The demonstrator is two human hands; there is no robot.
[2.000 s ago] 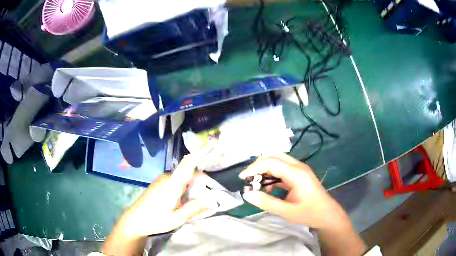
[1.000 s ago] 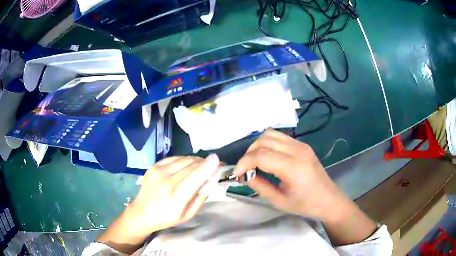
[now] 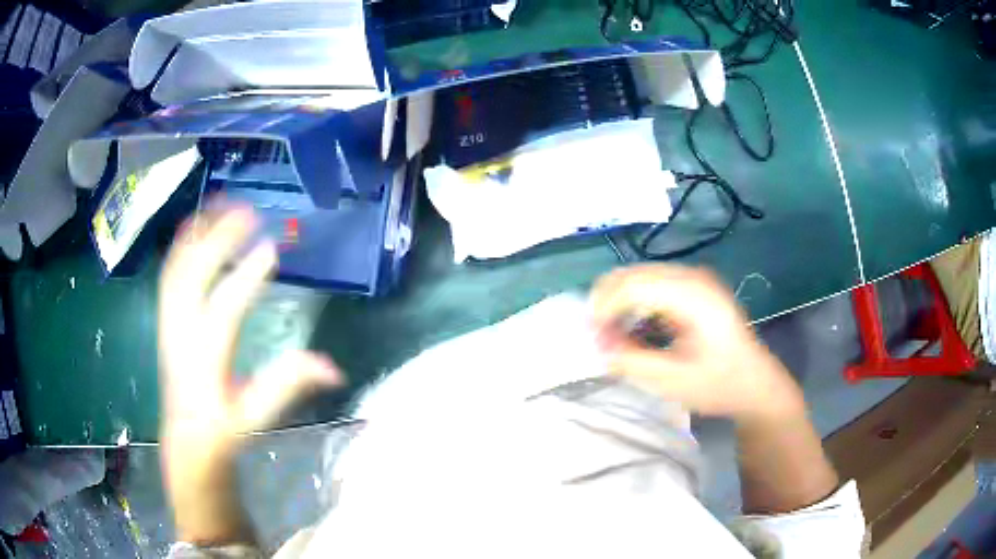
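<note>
My left hand point(image 3: 235, 328) is blurred, with fingers spread and nothing seen in it, over the near edge of an open retail box point(image 3: 328, 235). My right hand point(image 3: 688, 339) is curled around a small dark thing, likely the cable end, near the bench's front edge. A handset in a whitish sleeve point(image 3: 562, 191), with a bit of yellow showing, lies on a second open box point(image 3: 524, 104) marked Z10. A thin black cable point(image 3: 715, 224) lies beside it. Another sleeved handset with a yellow face point(image 3: 147, 202) lies at the left.
Tangled black leads point(image 3: 743, 33) lie at the back of the green bench point(image 3: 896, 142). Grey-white box flaps point(image 3: 66, 153) stand at the left. A red stool point(image 3: 912, 328) is beyond the bench at the right, beside part of a person point(image 3: 967, 284).
My left hand has moved left, away from my right hand, and its fingers have spread. My right hand has moved slightly right, still curled. The view has shifted.
</note>
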